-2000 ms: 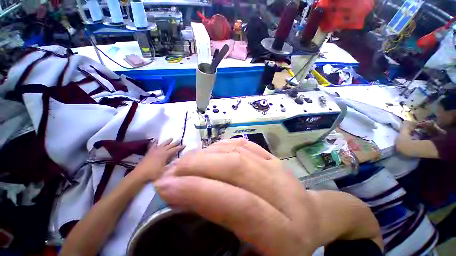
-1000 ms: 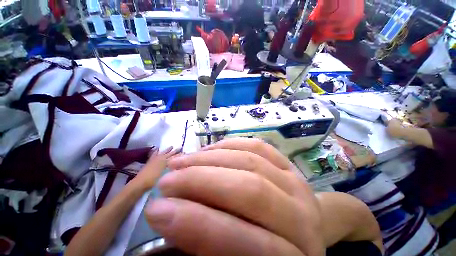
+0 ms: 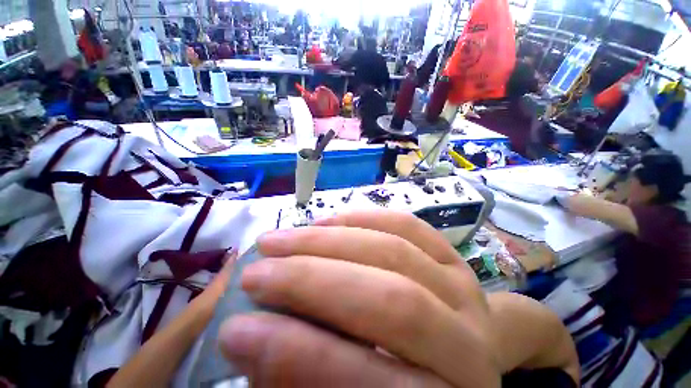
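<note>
My right hand (image 3: 364, 295) is very close to the camera, its fingers curled around a grey metal cup (image 3: 211, 352). Only the cup's side and a bit of shiny rim at the bottom edge show. My left forearm reaches in from the lower left over the white cloth; only the edge of my left hand (image 3: 223, 279) shows, and its fingers are hidden behind the cup. White garment cloth (image 3: 114, 242) with maroon stripes and a maroon panel (image 3: 186, 264) lies left of the white sewing machine (image 3: 364, 198). My right hand hides the needle area.
A beige tool tube (image 3: 306, 178) stands at the machine head. A green and clear packet (image 3: 485, 261) lies at the right end of the machine bed. Striped pieces (image 3: 583, 311) are at lower right. Another person (image 3: 655, 235) works at right. Thread cones (image 3: 220, 87) stand behind.
The view has tilted up, so the machine sits lower in it. The cup's open top has gone from view, and its grey side now shows. My left hand is more hidden.
</note>
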